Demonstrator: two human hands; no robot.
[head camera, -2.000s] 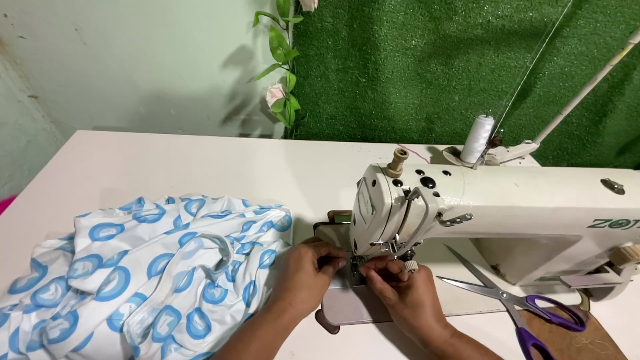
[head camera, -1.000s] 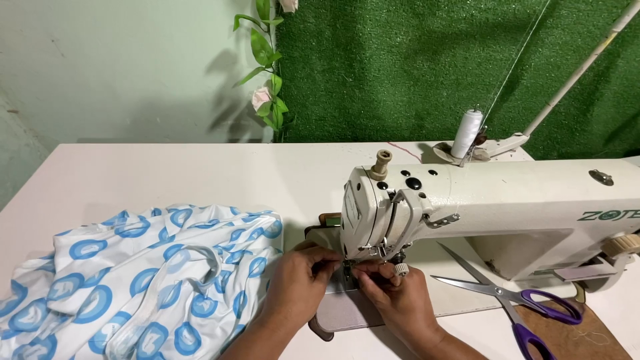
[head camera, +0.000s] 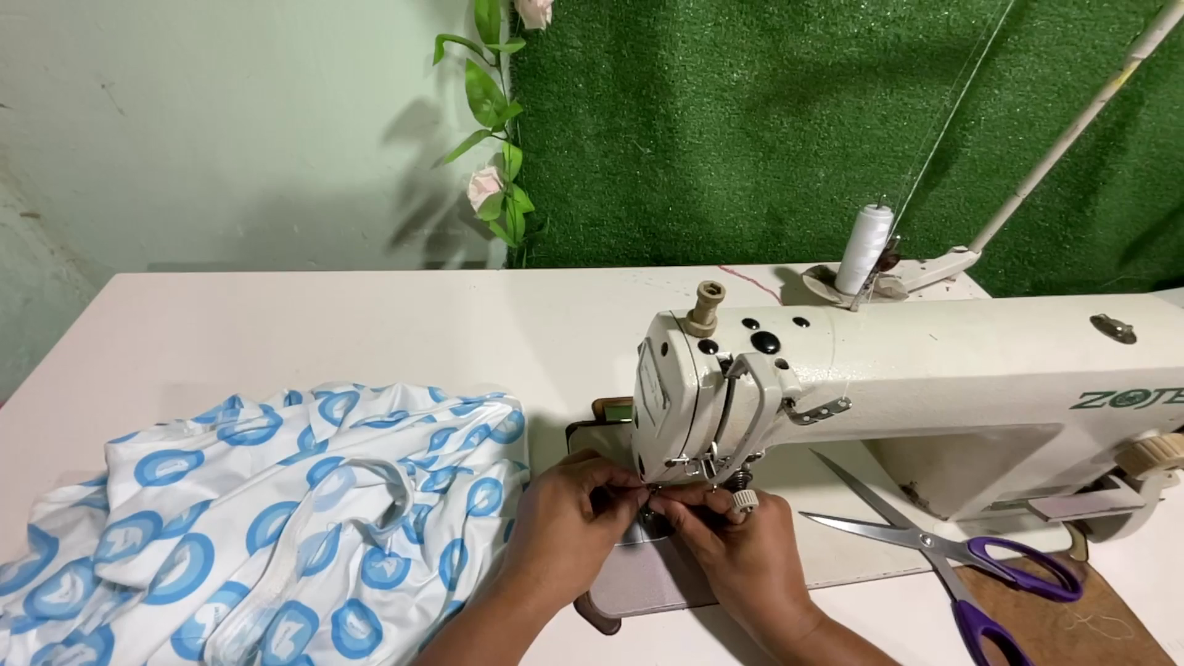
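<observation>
A white ZOJE industrial sewing machine (head camera: 925, 361) stands at the right of the table. My left hand (head camera: 573, 523) and my right hand (head camera: 749, 546) meet at its needle and presser foot, thumbs and index fingers pinched close together. Whatever lies between the fingertips is too small to tell. Behind the right fingers sits the thread tension knob (head camera: 744, 501). Left of my left hand, not held, lies a bunched white fabric with blue rings (head camera: 305, 518). A spool of white thread (head camera: 866, 250) stands upright behind the machine arm.
Open scissors with purple handles (head camera: 934, 546) lie right of my right hand, partly over a brown board (head camera: 1073, 610). A thread stand rod (head camera: 1064, 139) rises behind the machine. Artificial grass (head camera: 740, 120) and a flower vine (head camera: 495, 111) hang behind the white table (head camera: 277, 324).
</observation>
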